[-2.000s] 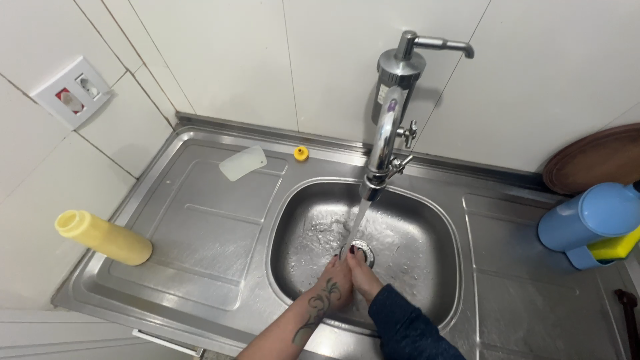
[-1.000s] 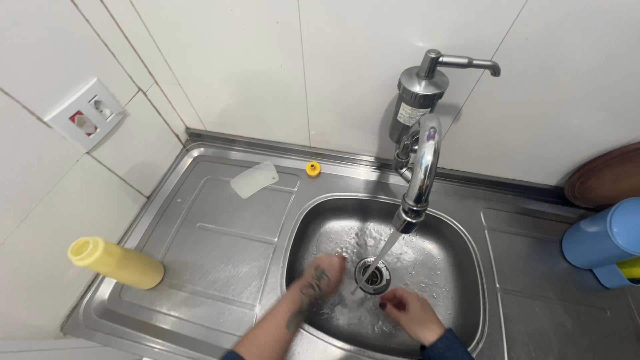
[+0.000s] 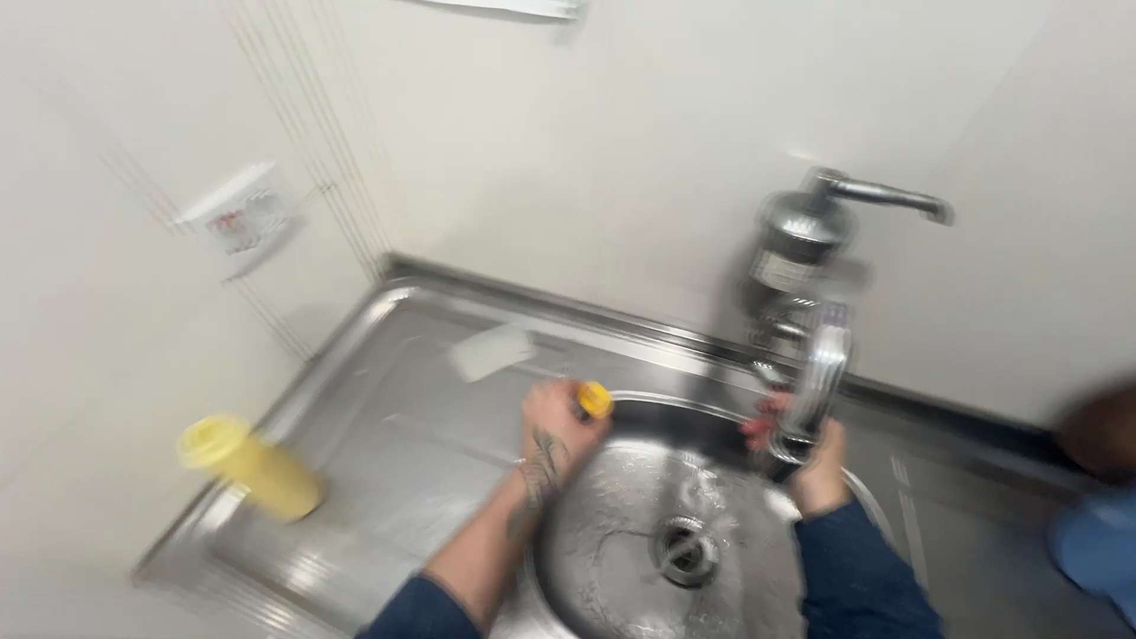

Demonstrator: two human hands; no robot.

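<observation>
My left hand (image 3: 561,422), on a tattooed forearm, holds a small yellow cap (image 3: 595,400) at the back left rim of the steel sink basin (image 3: 621,532). Around the lower part of the chrome faucet (image 3: 821,364) is my right hand (image 3: 812,461), its fingers partly hidden behind the spout; blur hides whether it grips the metal. A yellow squeeze bottle (image 3: 266,470) stands on the left drainboard. Behind my left hand lies a flat translucent white piece (image 3: 493,351). The drain (image 3: 686,552) shows in the wet basin.
A metal dispenser or filter housing with a lever spout (image 3: 803,222) stands behind the faucet. The wall socket (image 3: 244,217) is at the left. At the right edge are a blue container (image 3: 1100,541) and a brown round object (image 3: 1100,426). The view is blurred.
Both hands have left the middle of the basin: the left has taken hold of the yellow cap that lay behind the basin, the right has moved up to the faucet. The view has shifted left.
</observation>
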